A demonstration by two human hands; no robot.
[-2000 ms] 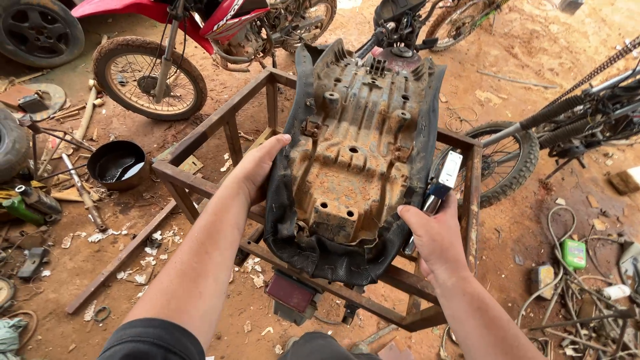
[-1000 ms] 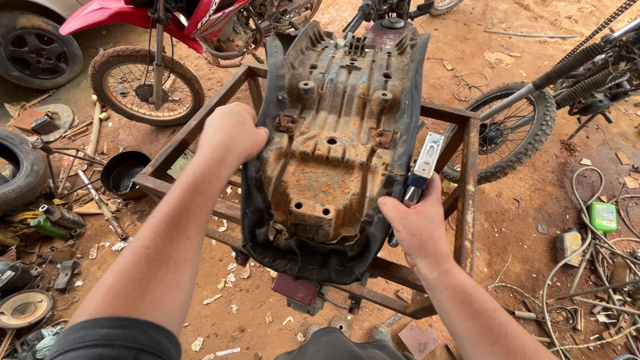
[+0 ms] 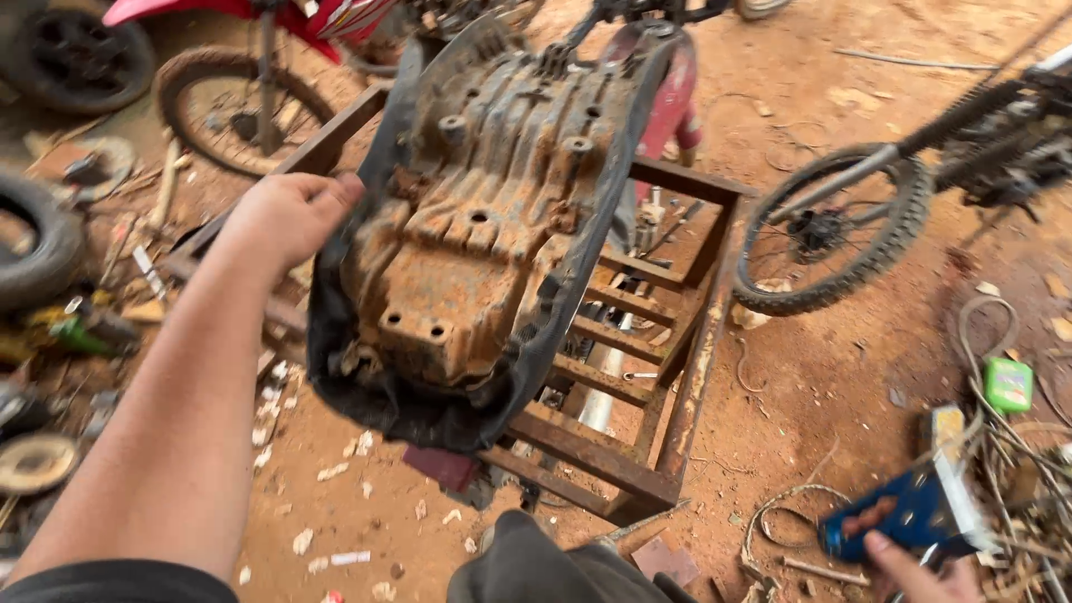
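Observation:
A motorcycle seat lies upside down on a rusty metal frame, its dirty base facing up and black cover wrapped round the edge. My left hand grips the seat's left edge. At the lower right, my right hand, partly out of view, holds a blue staple gun by its handle, away from the seat and over the ground. The seat's underside edge beneath the left fingers is hidden.
A red motorcycle with a muddy front wheel stands at the upper left; another motorcycle's wheel is right of the frame. A tangle of hoses, a green container and a tyre lie on the dirt ground.
My right hand has left the seat's right edge and moved down and right with the staple gun. The seat now sits tilted, turned clockwise. My left hand stays at its left edge.

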